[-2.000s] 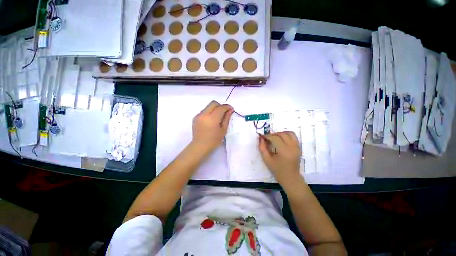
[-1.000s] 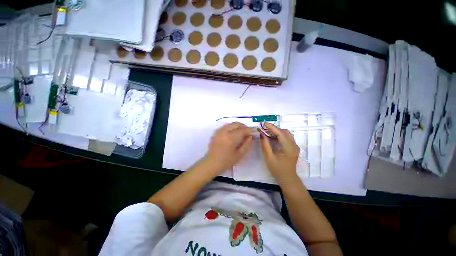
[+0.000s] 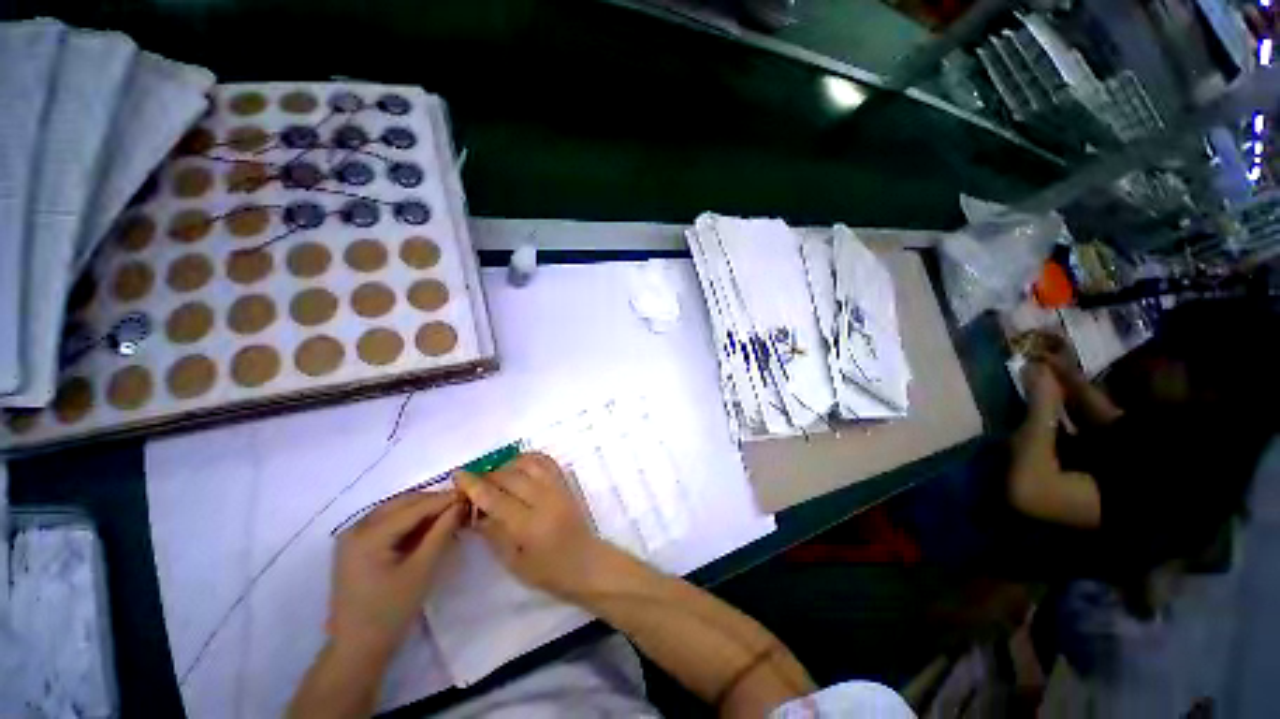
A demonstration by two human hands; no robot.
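Observation:
A white plastic housing (image 3: 484, 618) lies on the white work sheet, its ribbed part at the right. A green circuit board (image 3: 491, 459) sits at its upper edge, partly covered by my right hand, with a dark lead wire running out to the left. My left hand (image 3: 393, 548) and my right hand (image 3: 531, 517) meet just below the board, fingertips almost touching. Both pinch the thin lead wires between thumb and finger. The wire ends are mostly hidden by my fingers.
The speaker tray (image 3: 281, 316) stands upper left, beside stacked housings (image 3: 56, 183). A parts box (image 3: 56, 618) is lower left. A small bottle (image 3: 522, 266) and tissue (image 3: 654, 297) lie behind. Piled housings (image 3: 772, 337) rest on cardboard (image 3: 842, 452). Another person (image 3: 1053, 464) works at right.
The view has swung to the right, bringing the neighbouring person into sight. My hands stay close together below the board; my right hand now covers part of it.

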